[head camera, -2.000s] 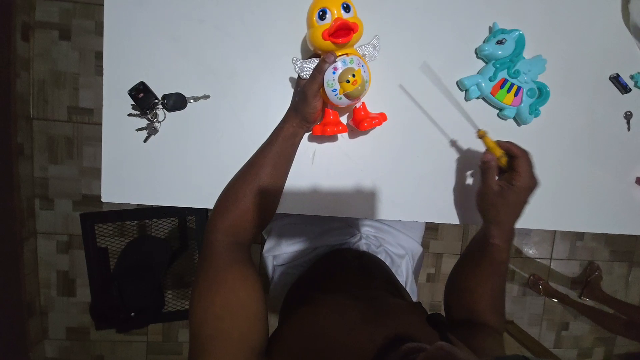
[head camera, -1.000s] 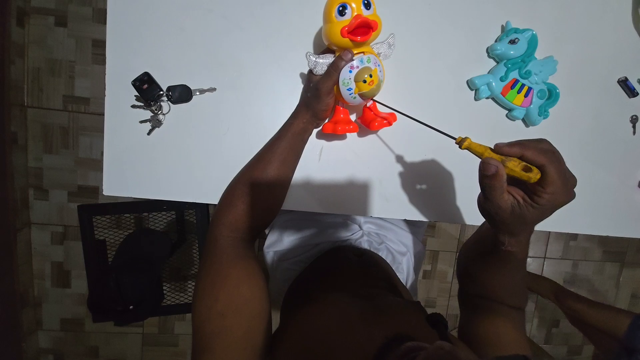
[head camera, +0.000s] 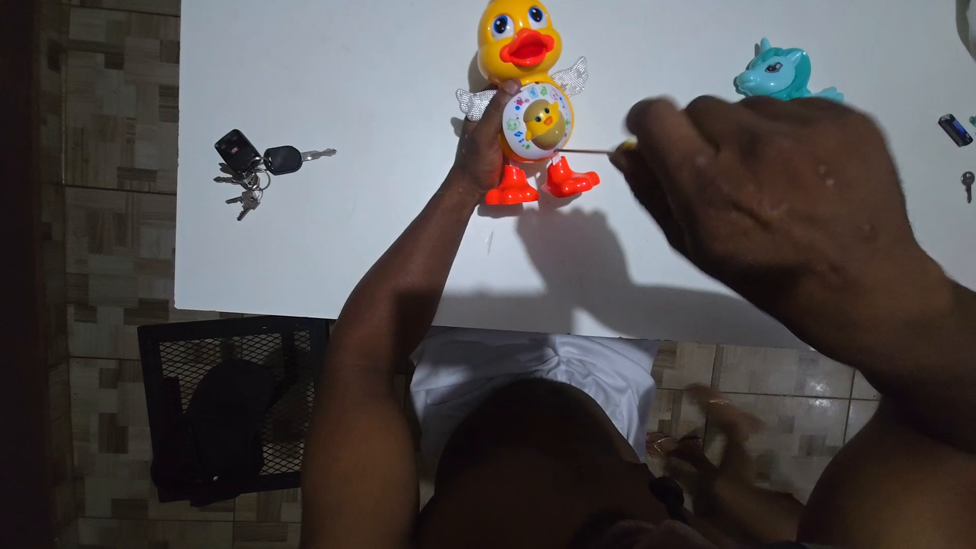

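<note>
A yellow plastic duck toy (head camera: pixel 521 72) with orange feet and silvery wings lies face up on the white table. My left hand (head camera: pixel 483 149) grips its body from the left side, thumb beside the round printed belly. My right hand (head camera: pixel 770 175) is raised at the right, closed around a screwdriver (head camera: pixel 585 151). Most of the yellow handle is hidden in the fist. The thin metal shaft points left, and its tip appears at the lower right rim of the belly; whether it touches cannot be told. Behind my right hand, a teal pony toy (head camera: pixel 774 70) is partly covered.
A bunch of keys with a black fob (head camera: pixel 238 150) lies on the left of the white table (head camera: pixel 366 252). Near the right edge are a battery (head camera: pixel 955 130) and a small key (head camera: pixel 967 183). A black mesh chair (head camera: pixel 297 396) stands below; another person's legs (head camera: pixel 724 457) show at lower right.
My right hand has risen toward the camera and now covers part of the pony toy. Two seconds ago the screwdriver was away from the duck; its tip is now at the belly. My left hand keeps its hold.
</note>
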